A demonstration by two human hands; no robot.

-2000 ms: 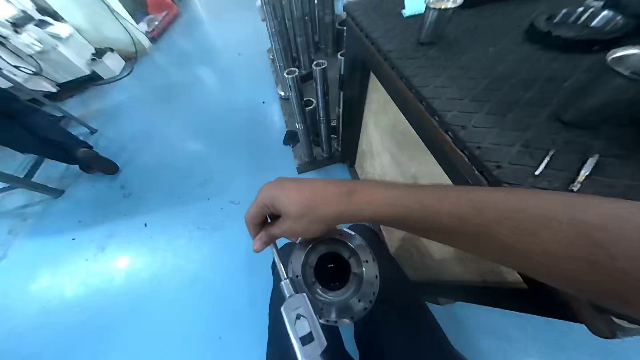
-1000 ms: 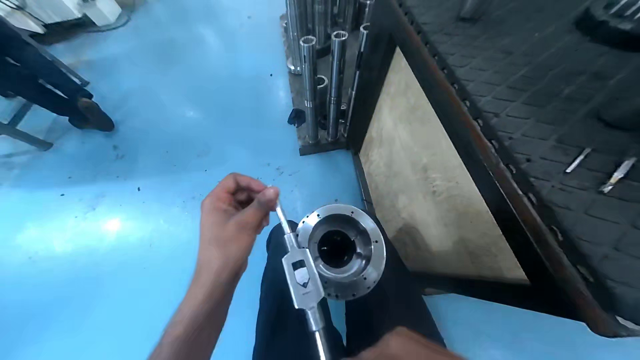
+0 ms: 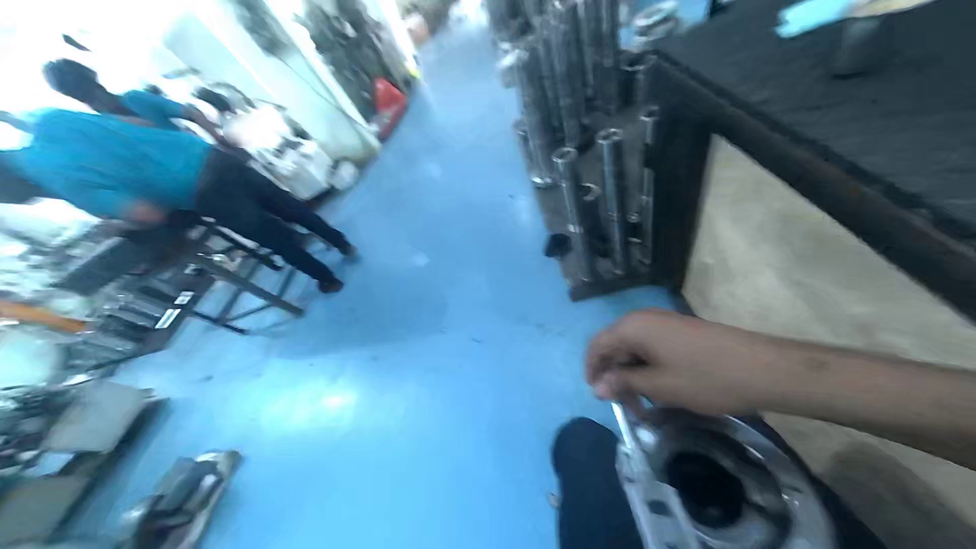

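Observation:
My right hand (image 3: pixel 663 362) reaches in from the right, its fingertips closed on the upper end of a tap held in a metal tap wrench (image 3: pixel 656 492). Blur hides the exact finger contact. Beside and partly under the wrench, a round steel flange (image 3: pixel 793 496) with a dark central bore and small holes in its rim rests at my knees. My left hand is outside the frame.
Metal tubes (image 3: pixel 568 206) stand upright in a floor rack, left of a workbench (image 3: pixel 862 145) with a dark top. Left, a person in a teal shirt (image 3: pixel 114 164) stands by a metal stand (image 3: pixel 229 282). A low trolley or tray (image 3: pixel 183 499) is at lower left.
The left hand, at the tap's tip one second ago, has gone out of view, and the right hand is now at the tap. The view has swung left and up.

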